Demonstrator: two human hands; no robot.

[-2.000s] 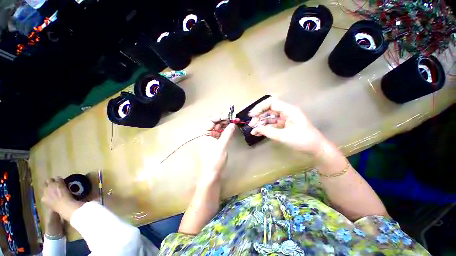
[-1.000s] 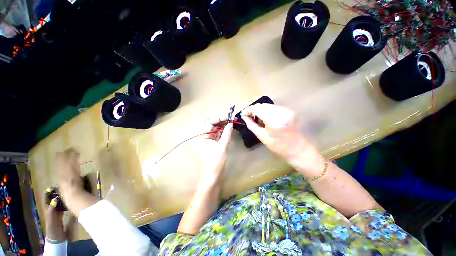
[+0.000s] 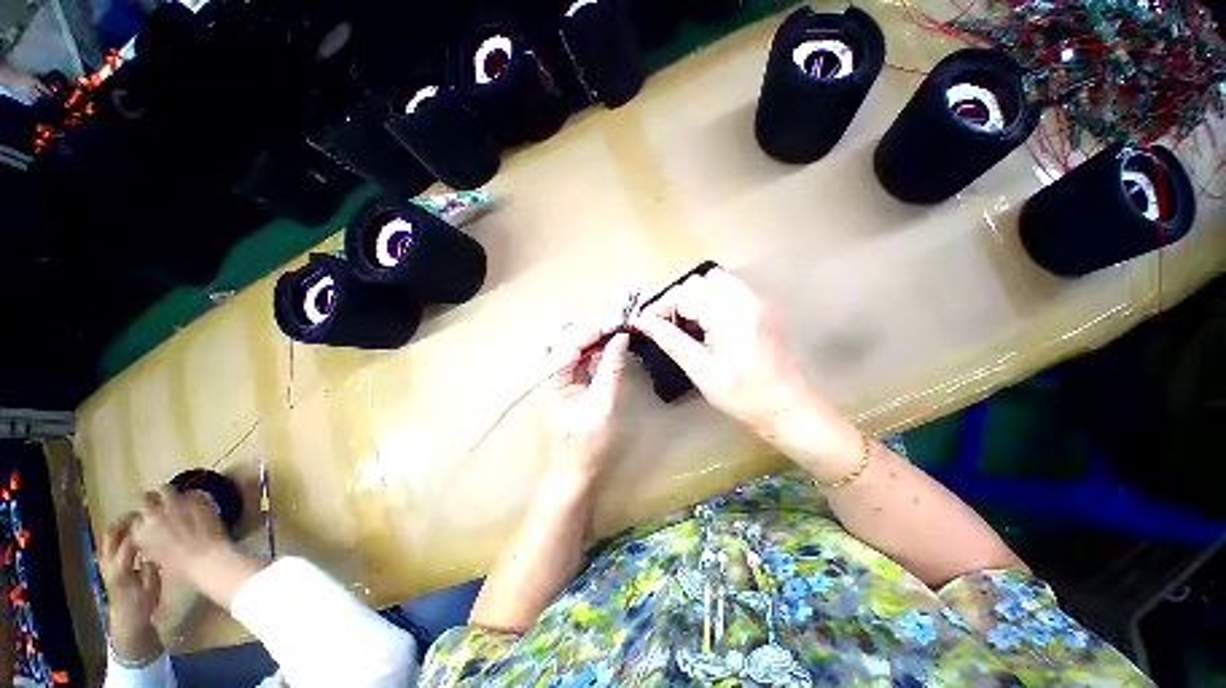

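Observation:
A black speaker housing [image 3: 668, 376] lies on the table in front of me, partly hidden under my right hand. A small circuit board [image 3: 632, 309] stands up between my fingertips at the housing's left edge. My left hand [image 3: 586, 390] pinches the board and its red wires from the left. A thin lead wire [image 3: 511, 405] trails from it down and left over the table. My right hand [image 3: 722, 346] has its thumb and fingertips closed at the same board; whether it grips the board or a wire is too small to tell.
Black housings with white rings stand at the left [image 3: 417, 251] and right [image 3: 952, 125] on the tan table [image 3: 753, 229]. A red-green heap of wired boards [image 3: 1129, 61] is at the far right. A coworker's hands [image 3: 168, 544] work on a housing at lower left. Dark housing rows line the far side.
My right hand has moved from over the housing to the board, its fingertips now meeting my left ones. The trailing wire has shifted. The coworker's hands have come back together around their housing.

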